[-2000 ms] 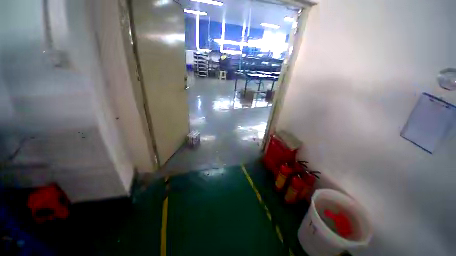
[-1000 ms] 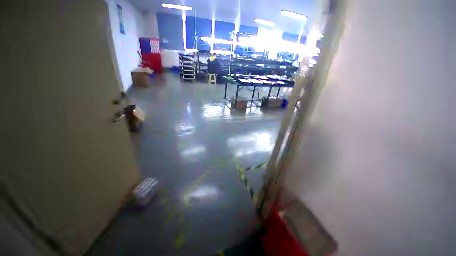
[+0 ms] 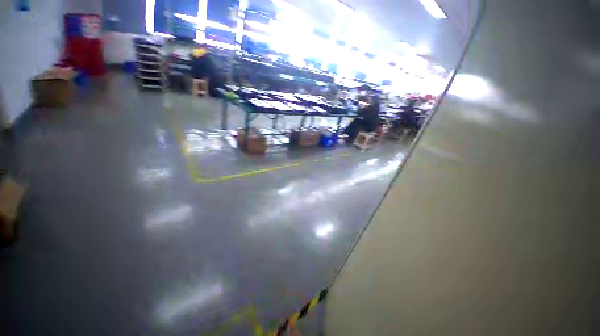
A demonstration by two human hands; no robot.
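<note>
Neither my left hand nor my right hand is in the picture. Nearest in front of me on the right is a large pale beige panel, which looks like a door leaf or wall; its edge runs slanting from the top down to the bottom middle. A shiny grey floor spreads ahead and to the left. A strip of yellow-black tape lies on the floor at the foot of the panel.
A long dark table bears pale items, with brown cartons and a blue bin underneath. Seated people are by the benches. A rack, a red cabinet and a carton stand at the back left.
I have moved through the doorway into the grey-floored room. The view has swung to the right. The fire extinguishers, white bucket and door on the left have left the picture.
</note>
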